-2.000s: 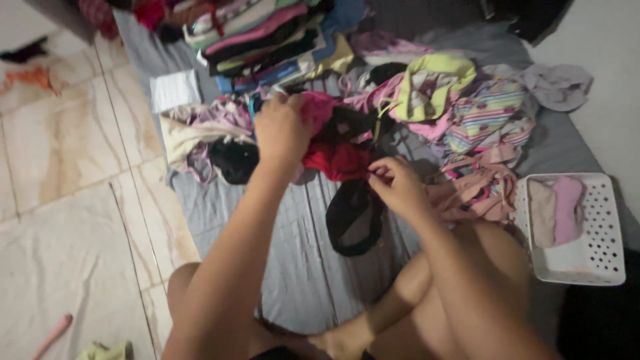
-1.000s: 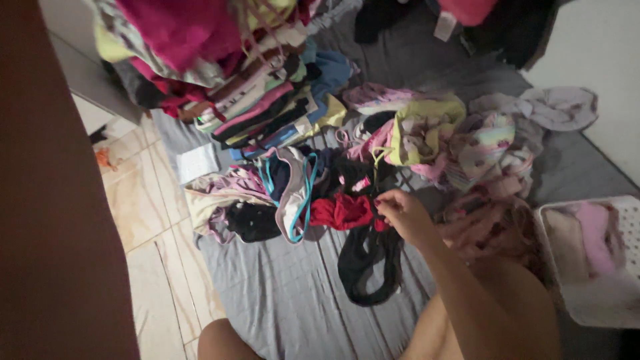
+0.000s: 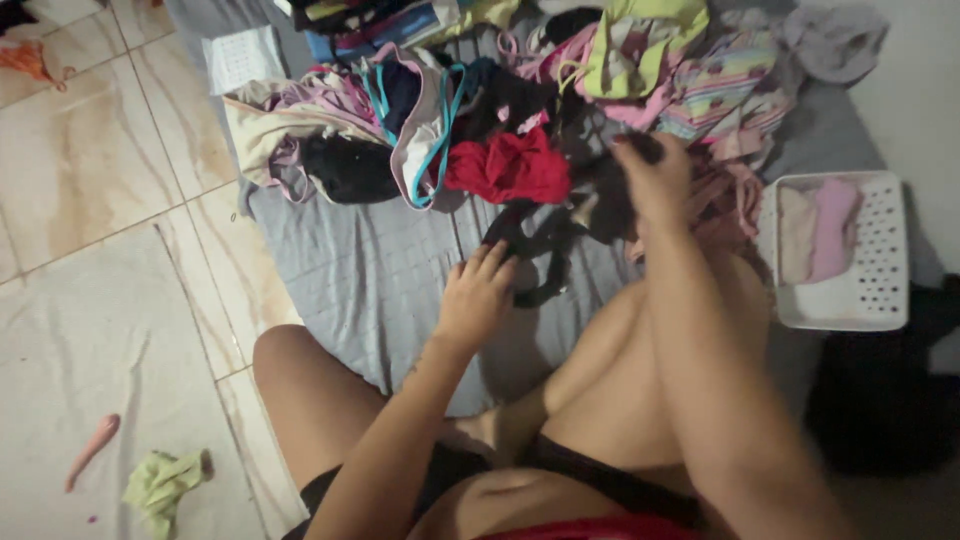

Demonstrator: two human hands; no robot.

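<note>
On the grey bedsheet, my left hand (image 3: 480, 289) touches the lower left part of a black garment (image 3: 551, 259) with its fingers spread. My right hand (image 3: 656, 172) is at the upper right of that garment, with dark fabric between thumb and fingers. A crumpled red garment (image 3: 514, 166) lies just above my left hand. Left of it are a grey garment with turquoise straps (image 3: 420, 142) and a black bundle (image 3: 349, 169). A yellow-green garment (image 3: 637, 52) and a striped one (image 3: 720, 82) are above and right of my right hand.
A white perforated plastic basket (image 3: 840, 315) holds folded beige and pink cloths at the right. Stacked clothes (image 3: 382, 34) and a white packet (image 3: 244, 60) lie at the upper left. On the floor at the lower left are a green cloth (image 3: 166, 484) and a pink object (image 3: 94, 450).
My left hand has come down to the black garment; one second ago it was not plainly in view. My right hand has moved up and right from beside the red garment. The view has shifted.
</note>
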